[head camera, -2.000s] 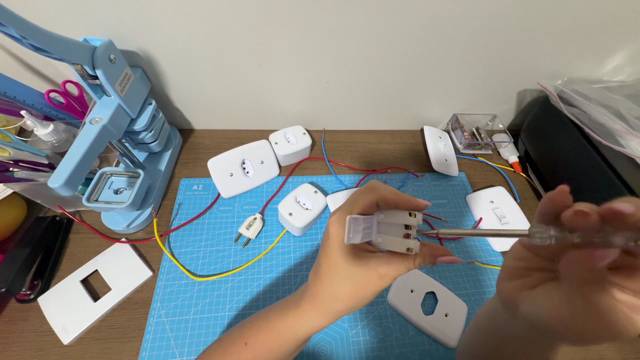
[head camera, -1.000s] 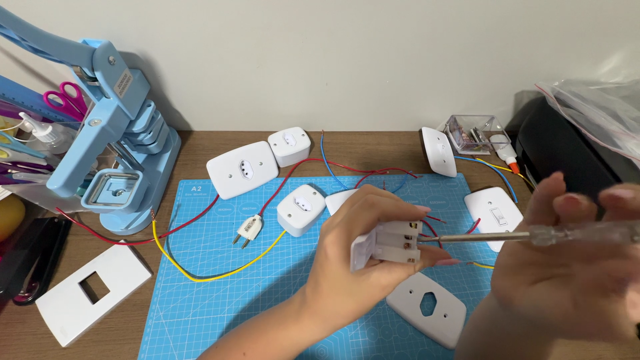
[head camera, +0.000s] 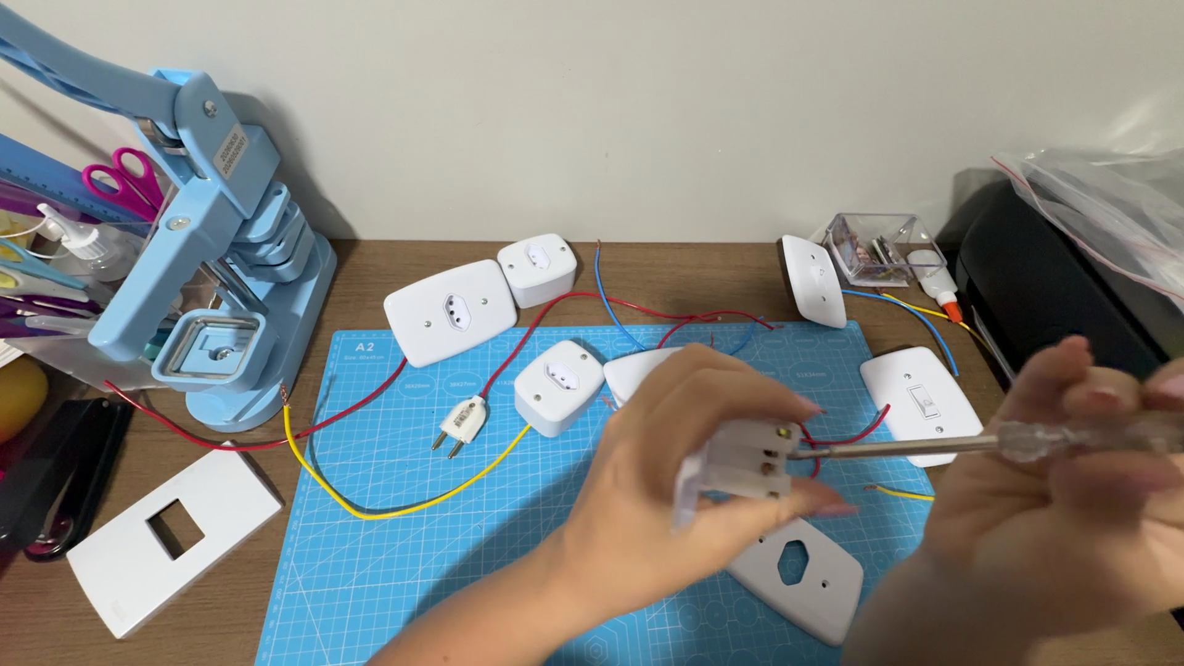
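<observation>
My left hand (head camera: 661, 481) grips a small white plastic electrical module (head camera: 745, 462) with several screw terminals along the side that faces right. In my right hand (head camera: 1045, 499) is a screwdriver (head camera: 911, 448) with a clear handle; its tip meets the module's terminal side, though blur hides whether it sits in a screw. Below the module lies a white cover plate (head camera: 814, 592) with a hexagonal opening. Behind my left hand a white plate (head camera: 634, 372) is partly hidden. A white switch plate (head camera: 920, 402) with a red wire beside it lies behind the screwdriver.
A blue cutting mat (head camera: 398, 573) carries a white plug (head camera: 462, 423) and a socket box (head camera: 560, 387) with a yellow wire. Left are a blue press (head camera: 277, 342), a rectangular frame (head camera: 176, 546) and a stapler (head camera: 79, 481). A clear box (head camera: 883, 250) and black case (head camera: 1064, 277) stand right.
The module in my left hand has turned and tilted slightly, and my right hand's fingers have shifted around the screwdriver handle. Both hands still hold the same things.
</observation>
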